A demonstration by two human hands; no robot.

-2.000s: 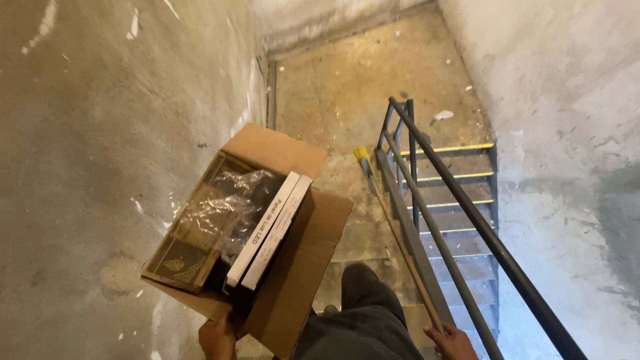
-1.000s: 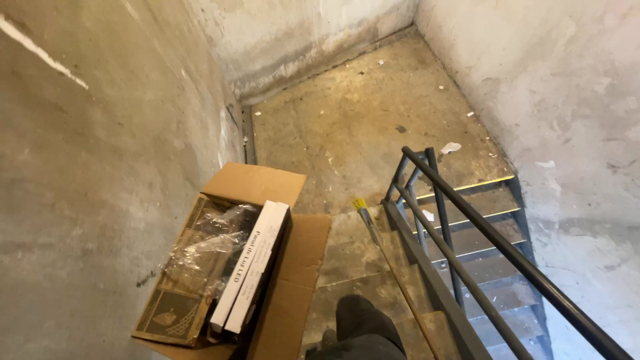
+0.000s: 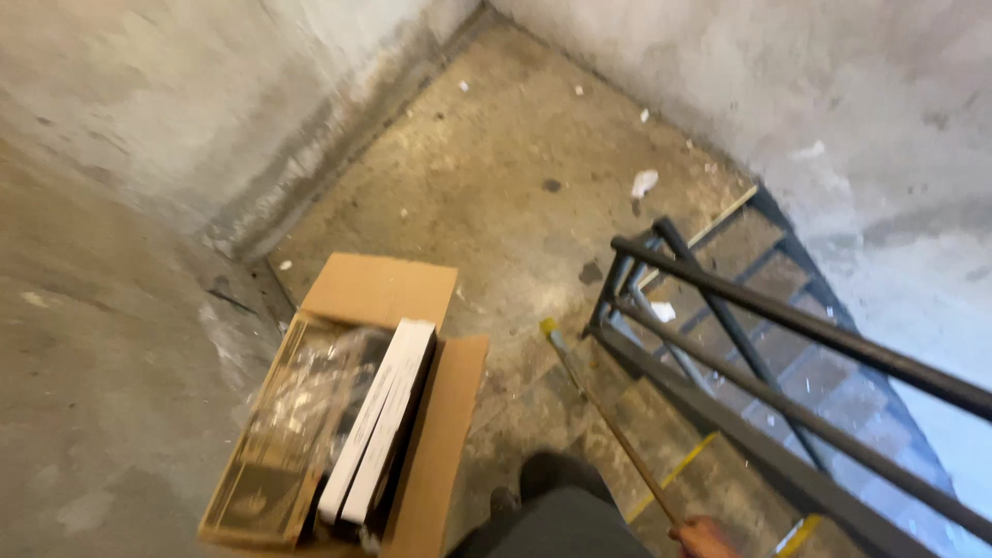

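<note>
At the lower left is an open cardboard box (image 3: 438, 434) with its flaps spread. Inside lie two slim white cartons (image 3: 387, 422) bearing print, clear plastic wrap (image 3: 310, 387) and a brown printed carton (image 3: 260, 496). My left hand is out of view. At the bottom edge my right hand (image 3: 701, 536) is closed on a long wooden stick (image 3: 624, 442). The stick points forward and down, and its far end carries a yellow tip (image 3: 549, 325) over the floor, left of the railing post.
A dark metal railing (image 3: 806, 322) runs down the right side. Beyond it, stairs (image 3: 821, 364) descend. Steps with yellow edges (image 3: 674, 474) are under me, leading to a concrete landing (image 3: 496, 178) with scraps of litter. Rough walls (image 3: 139, 116) enclose it.
The landing appears closer and the view has turned. My left hand, seen at the box two seconds ago, is out of view. My right hand, unseen one second ago, is back in view on the stick.
</note>
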